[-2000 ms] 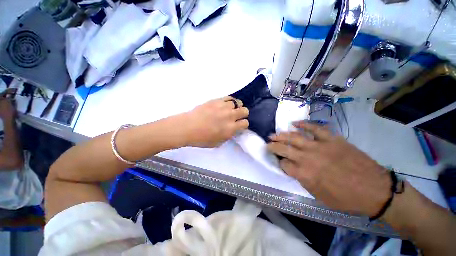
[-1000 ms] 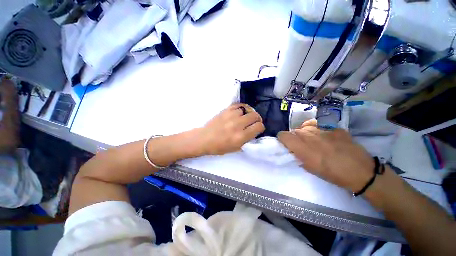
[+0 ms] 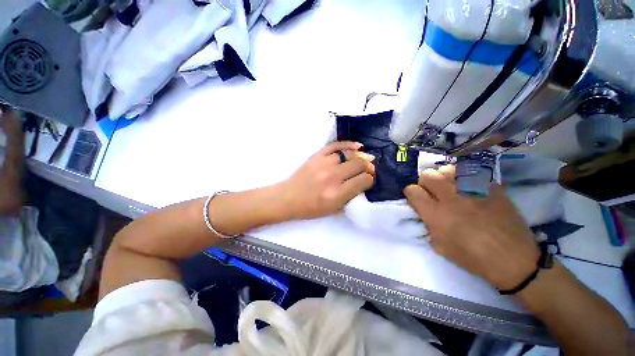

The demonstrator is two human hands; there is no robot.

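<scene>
A dark fabric panel [image 3: 390, 182] with a small yellow-green mark lies under the sewing machine head [image 3: 459, 76]. Pale fabric [image 3: 383, 214] surrounds its near and left edges and also shows right of the foot. My left hand [image 3: 333, 179] pinches the left edge of the layered piece, fingers bent. My right hand [image 3: 480, 229] holds the piece at its right, fingertips close to the presser foot, beside a grey attachment [image 3: 475, 172]. The head and my fingers partly hide the needle area.
A heap of pale and dark cut pieces [image 3: 167, 52] lies upper left, beside a grey vented box [image 3: 31, 66]. A dark phone [image 3: 602, 167] and pens [image 3: 615, 224] are at far right. A measuring tape [image 3: 334, 273] runs along the front edge. Another person's arm shows at far left.
Both hands first came with the cloth to lie flatter under the head, exposing the yellow-green mark. Since then the hands have shifted little. The view has moved, so the machine head looks larger.
</scene>
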